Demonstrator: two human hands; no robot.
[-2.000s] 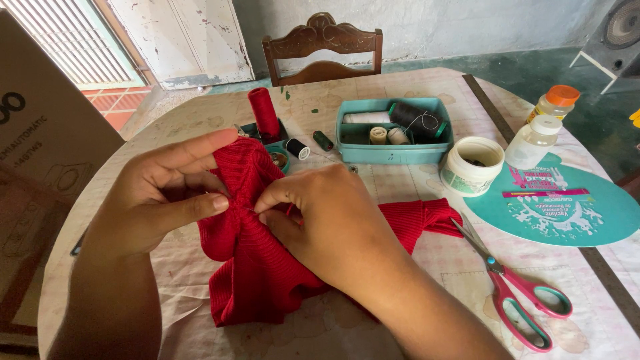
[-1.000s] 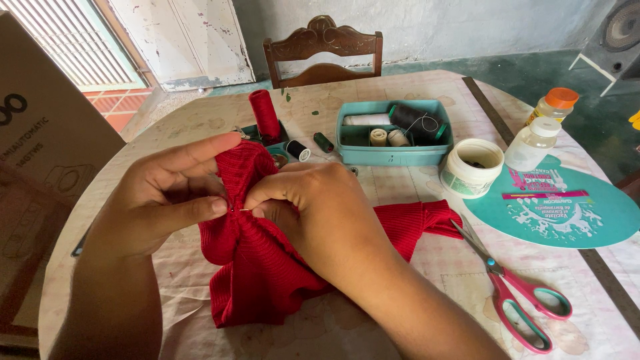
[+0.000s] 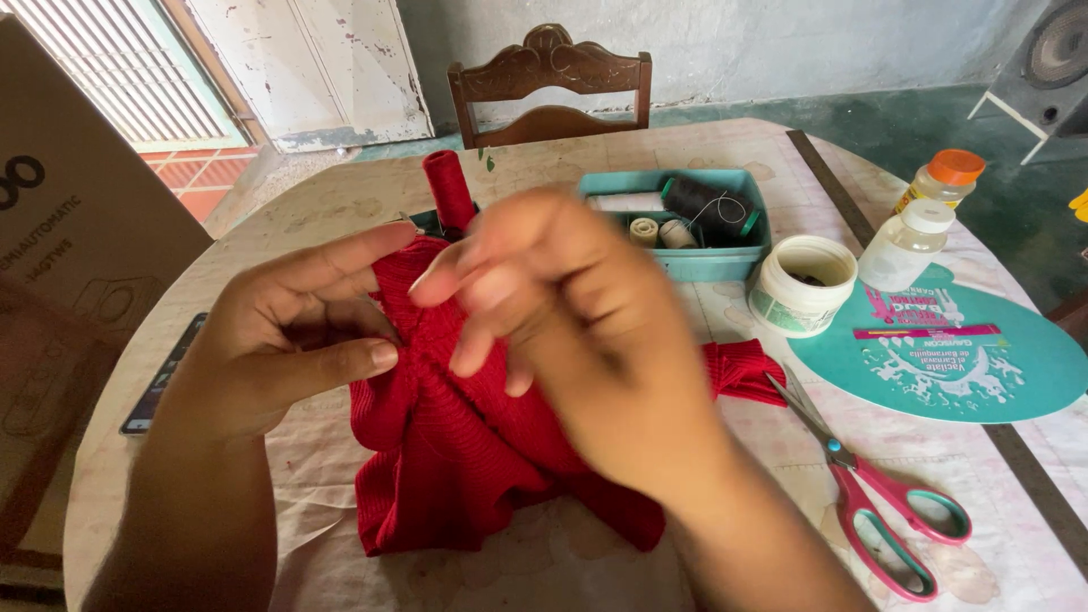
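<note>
My left hand point(image 3: 297, 331) pinches the red ribbed knit garment point(image 3: 459, 450) between thumb and fingers, near a gathered seam. Raised in front of the cloth is my right hand point(image 3: 586, 340), blurred, with its thumb and forefinger close together; whether it holds a needle or thread cannot be told. The garment hangs and spreads on the table below both hands, one cuff reaching out to the right beside scissors point(image 3: 837, 455) with pink and teal handles. A red thread spool point(image 3: 448, 191) stands upright behind the left hand's fingertips.
A teal box point(image 3: 722, 265) holds several thread spools. Right of it are a white open jar point(image 3: 803, 285), a white-capped bottle point(image 3: 905, 246), an orange-capped bottle point(image 3: 952, 174) and a teal printed mat point(image 3: 1020, 365). A phone point(image 3: 161, 382) lies left, near a cardboard box point(image 3: 68, 297). A wooden chair point(image 3: 552, 72) stands behind.
My right hand has come away from the seam and up toward the camera, its fingers no longer at the cloth. My left hand keeps its pinch in about the same place.
</note>
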